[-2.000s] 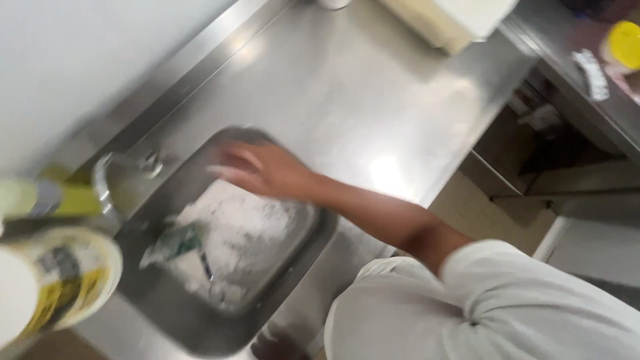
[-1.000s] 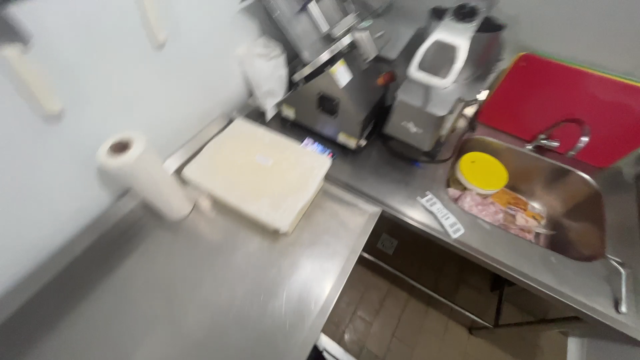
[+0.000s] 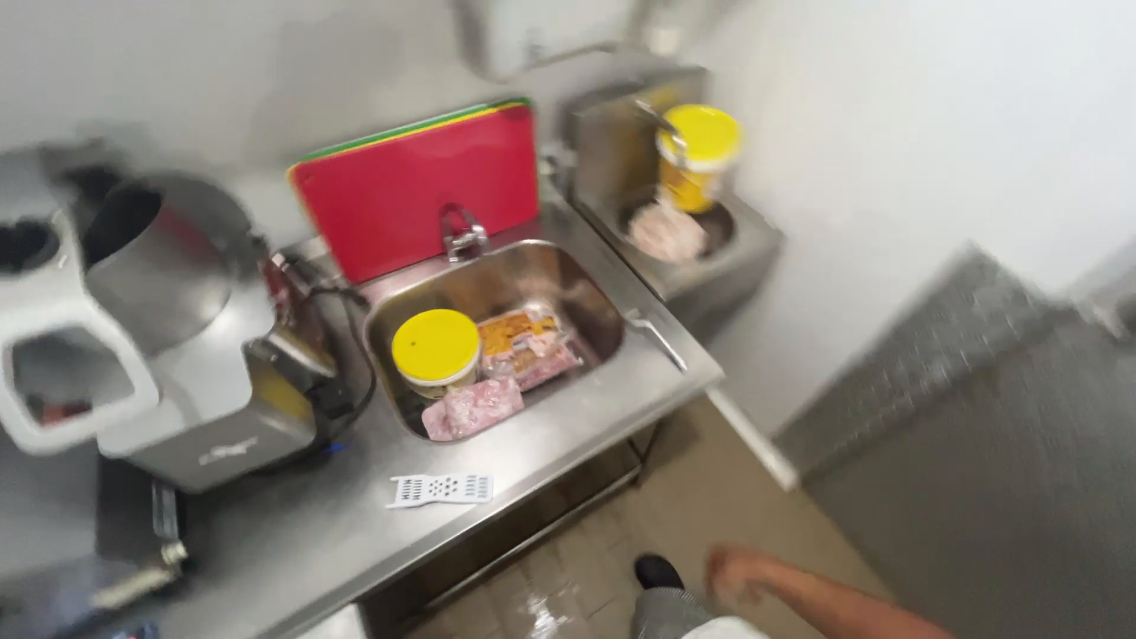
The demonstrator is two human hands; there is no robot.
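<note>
My right hand (image 3: 737, 572) hangs low at the bottom right, over the floor and beside my leg; it is blurred, so its fingers and anything in them cannot be made out. My left hand is out of the picture. Up and left of the right hand, a steel sink (image 3: 612, 355) holds a white tub with a yellow lid (image 3: 435, 348), a pink wrapped package (image 3: 473, 408) and more packages with orange and pink contents (image 3: 524, 342). A flat white grater (image 3: 441, 489) lies on the steel counter (image 3: 293, 541) in front of the sink.
Red, yellow and green cutting boards (image 3: 426, 191) lean on the wall behind the tap (image 3: 463, 235). A large grey food machine (image 3: 204, 355) stands at left. A small hand basin (image 3: 745, 232) holds a yellow-lidded bucket (image 3: 698, 155) and something pale. Clear plastic (image 3: 543, 614) lies on the floor.
The view has swung far, from a sink with whitish contents, past a paper roll and slicer, to this second sink. My arm, stretched over the first sink two seconds ago, is now low over the floor.
</note>
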